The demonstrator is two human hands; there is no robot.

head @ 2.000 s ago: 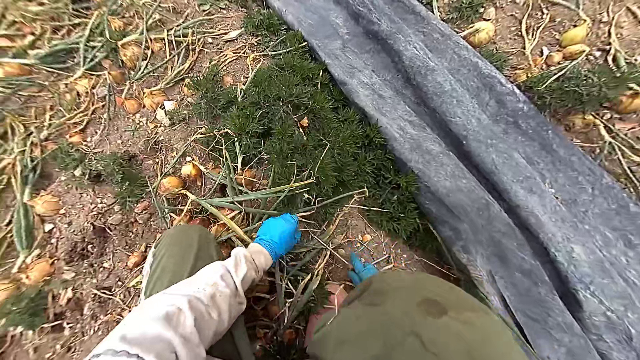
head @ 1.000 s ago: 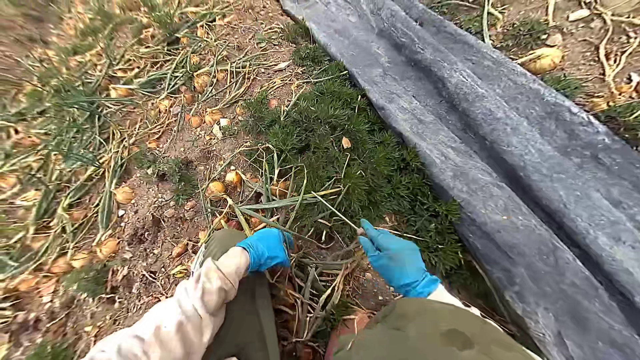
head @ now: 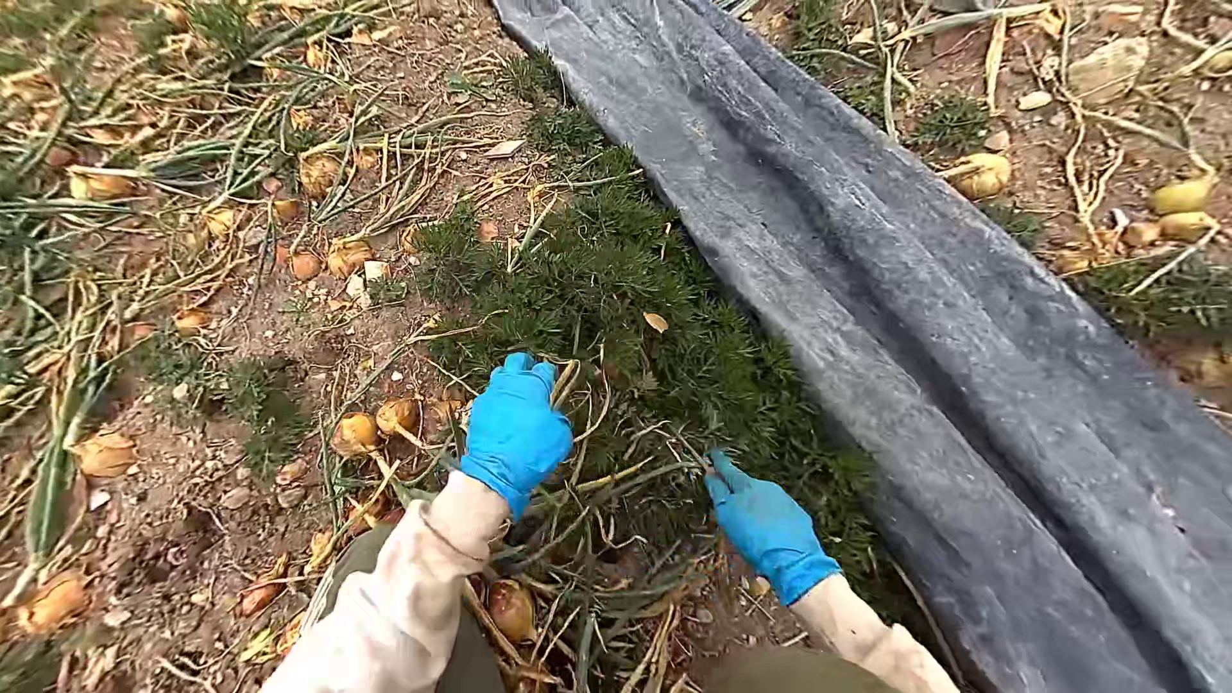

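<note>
My left hand (head: 518, 428), in a blue glove, is closed around onion stalks at the edge of the green weeds (head: 616, 289). To its right, my right hand (head: 768, 525), also gloved in blue, has its thumb and fingers together at the ends of thin dry stalks (head: 683, 448). Between and below the hands lies a tangle of green and dry onion tops (head: 616, 577). A yellow onion (head: 511, 610) shows in that tangle, near my knees. Two more onions (head: 356, 434) rest on the soil left of my left hand.
A wide strip of grey-black plastic sheeting (head: 828, 279) runs diagonally along the right, with a long fold. Many onions with tops, among them one onion (head: 104, 454), lie over the soil at left. Beyond the sheet are more onions (head: 980, 176) and a stone (head: 1109, 70).
My right hand, low beside my knee two seconds ago, has come up to the stalks near the weeds. My left hand has moved up and forward from beside my knee since a second ago.
</note>
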